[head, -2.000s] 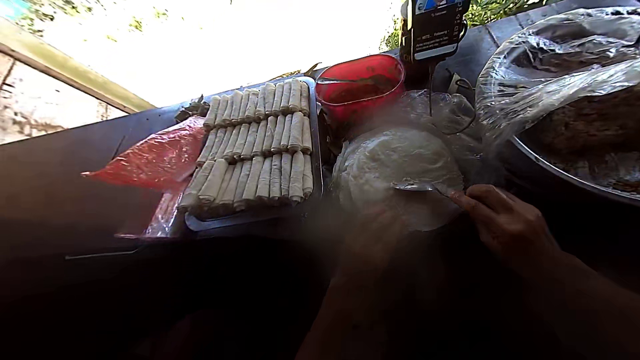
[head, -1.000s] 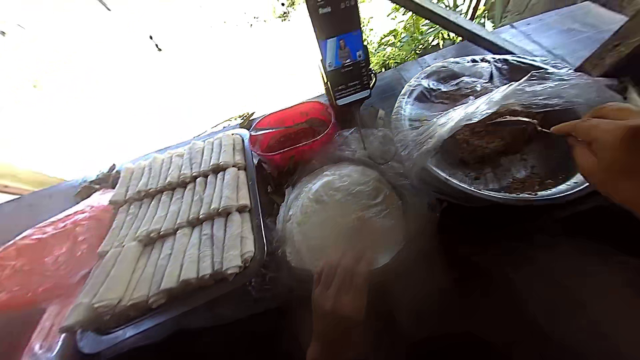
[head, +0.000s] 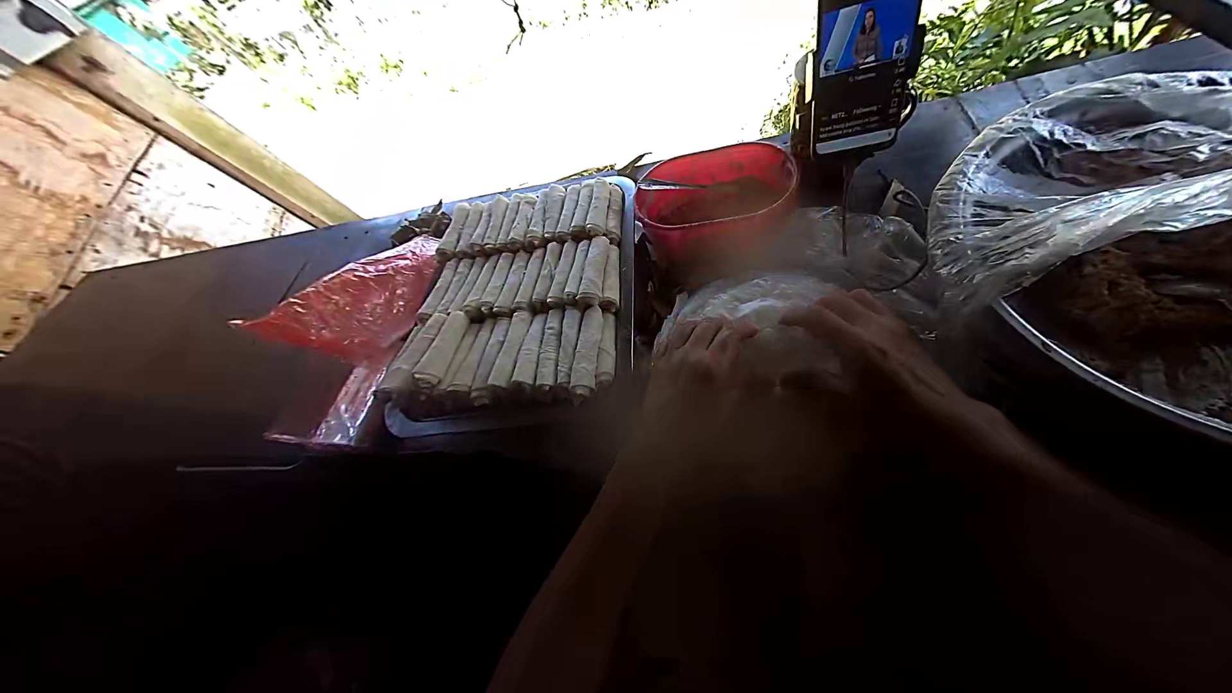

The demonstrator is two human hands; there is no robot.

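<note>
Both my hands rest on the round stack of pale wrappers (head: 760, 300), which has clear plastic around it. My left hand (head: 707, 351) lies on its left side, fingertips on the surface. On the right side, my right hand (head: 857, 337) has its fingers bent over the wrappers; what lies beneath them is blurred and dark, so I cannot tell whether either hand grips anything. Left of the hands, a metal tray (head: 628, 279) holds rows of thin rolled wrappers (head: 525, 289). A large metal basin (head: 1107, 371) with brown filling (head: 1136, 298) stands at the right, partly under clear plastic.
Behind the wrappers stands a red plastic container (head: 717, 217). A phone (head: 861, 87) on a stand rises at the table's back edge. Red plastic (head: 356, 298) lies left of the tray on the dark table (head: 173, 337). Clear plastic sheeting (head: 1068, 250) drapes over the basin.
My right hand was at the basin with a spoon one second ago; it is now over the wrappers, and no spoon shows. The view has swung left.
</note>
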